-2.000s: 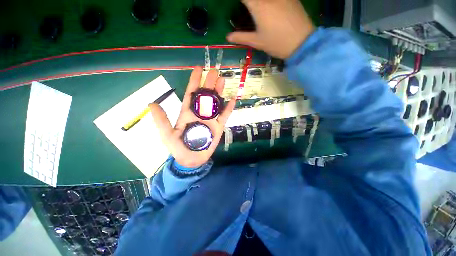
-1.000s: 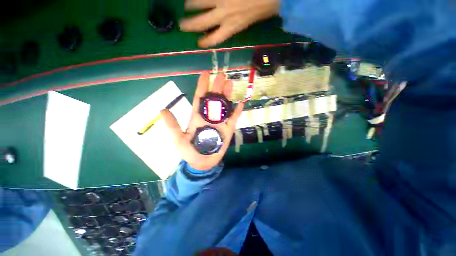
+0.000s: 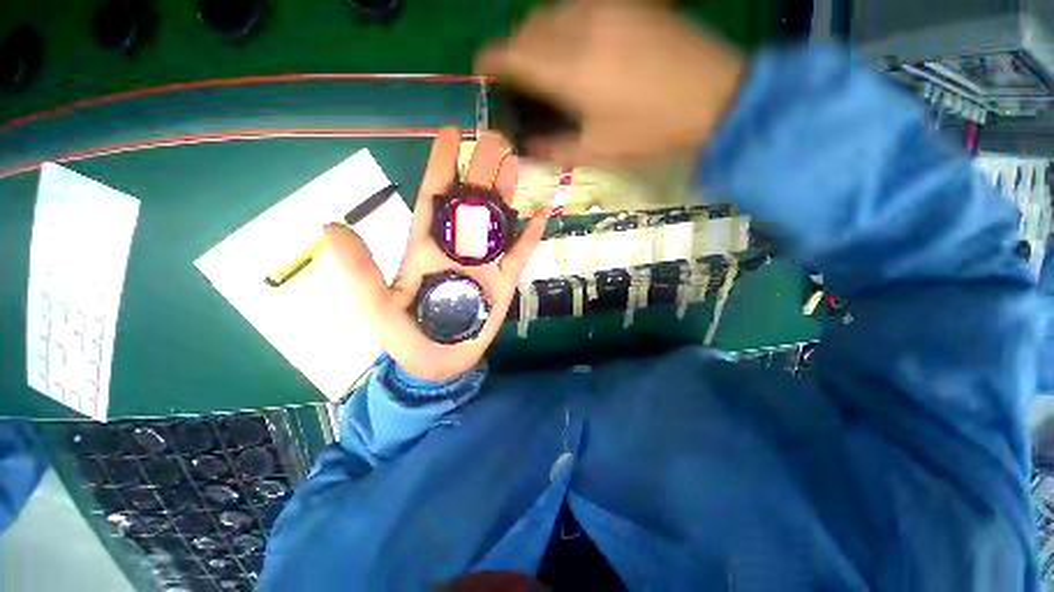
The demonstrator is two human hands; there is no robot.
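Observation:
My left hand (image 3: 433,330) is palm up with fingers spread, bearing two round smartwatch heads. The upper smartwatch head (image 3: 472,227) has a lit pinkish-white screen and lies at the base of the fingers. The lower smartwatch head (image 3: 452,309) has a dark, reflective face and lies on the palm. My right hand (image 3: 618,87) is blurred, palm down above the cream test fixture (image 3: 595,190), with a dark round piece (image 3: 537,125), seemingly a smartwatch head, between fingers and thumb. The right hand and sleeve hide much of the fixture.
Note paper (image 3: 312,306) with a yellow marker pen (image 3: 303,257) lies left of my left hand, a printed sheet (image 3: 79,295) farther left. Taped black contacts (image 3: 613,286) run right. Dark watches (image 3: 121,26) lie behind the red line. A blister tray (image 3: 191,491) sits below the bench edge.
My right hand moved from the jig area to the raised green surface, then came back over the fixture with a dark round piece. My left hand keeps the same two watch heads. The view shifted.

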